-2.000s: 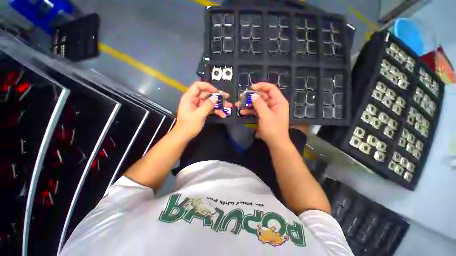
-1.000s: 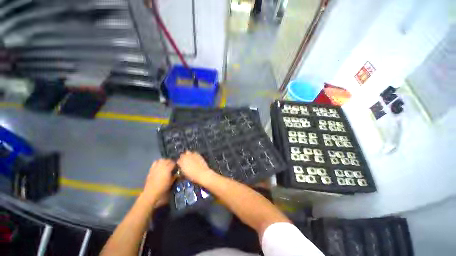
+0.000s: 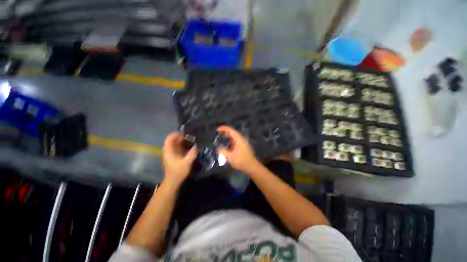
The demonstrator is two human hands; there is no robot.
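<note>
A black component tray (image 3: 251,105) with pockets of dark square units lies slightly turned in front of me, on top of another black tray. My left hand (image 3: 178,156) is at its near left corner, with a small dark unit (image 3: 189,137) between thumb and fingers. My right hand (image 3: 236,148) is just right of it, pinching another dark unit (image 3: 222,141). Between the hands, shiny units (image 3: 207,157) sit in the near left pocket. The picture is blurred, so their faces cannot be read.
A black tray of pale-backed units (image 3: 358,120) stands to the right. Another black tray (image 3: 384,230) is low at the right. A blue bin (image 3: 212,43) stands ahead, a light-blue container (image 3: 349,48) at the back right. A rack with pale edges (image 3: 97,222) is at the near left.
Since one second ago, my hands have moved apart, and a unit now shows in each. The view has shifted, so trays and blue bin appear higher. Earlier still, the tray lay straighter.
</note>
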